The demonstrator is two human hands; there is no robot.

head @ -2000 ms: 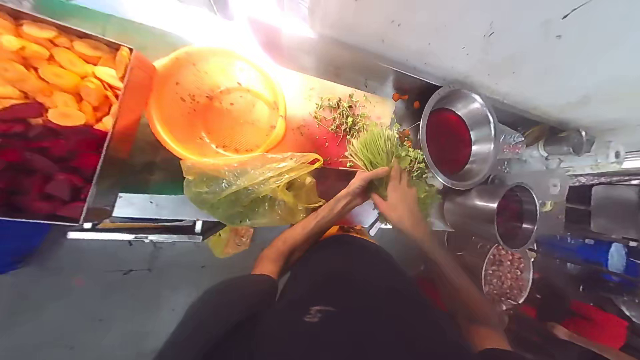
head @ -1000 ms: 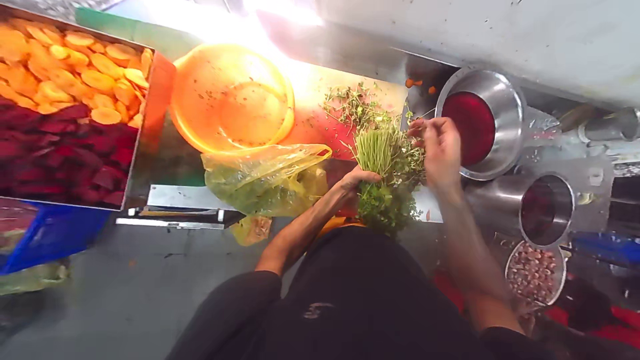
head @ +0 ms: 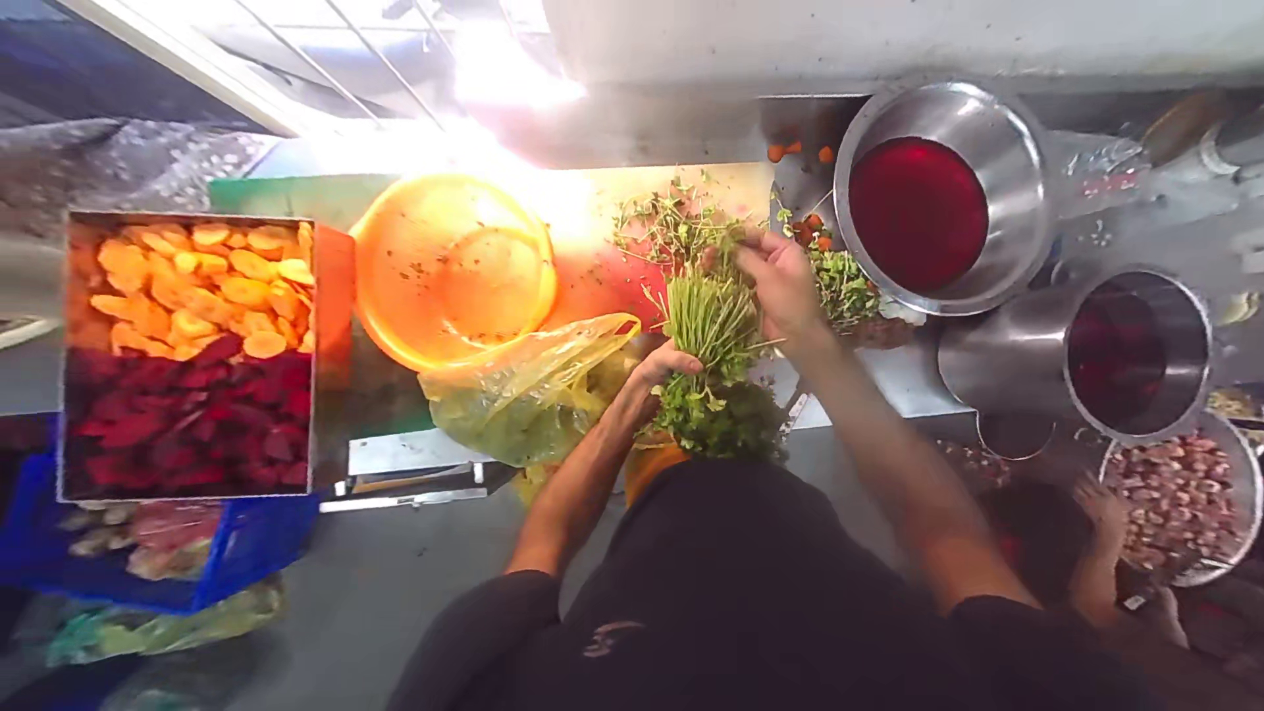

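My left hand (head: pixel 664 375) grips a bunch of leafy green herbs (head: pixel 713 331), its cut stems pointing up and away from me and its leaves hanging toward my body. At the upper right of the stems is my right hand (head: pixel 780 276), its fingertips bent together at a few thin sprigs; how firmly they pinch is blurred. Loose sprigs (head: pixel 671 222) lie on the board just beyond the bunch. More cut greens (head: pixel 844 286) sit right of my right wrist. Left of my left hand rests a yellow plastic bag (head: pixel 533 395) with greenery showing through.
An orange basin (head: pixel 454 272) stands on the left, beside a metal tray (head: pixel 314 395) of carrot slices and beet pieces. Right are a steel bowl (head: pixel 1017 197) and a steel pot (head: pixel 1007 346), both with red liquid. Another person's hand (head: pixel 1101 504) is near a bowl of chopped pieces (head: pixel 1180 494).
My right hand was against the bunch two seconds ago, moved off to its right, and is now back near the stem tops. The view has shifted.
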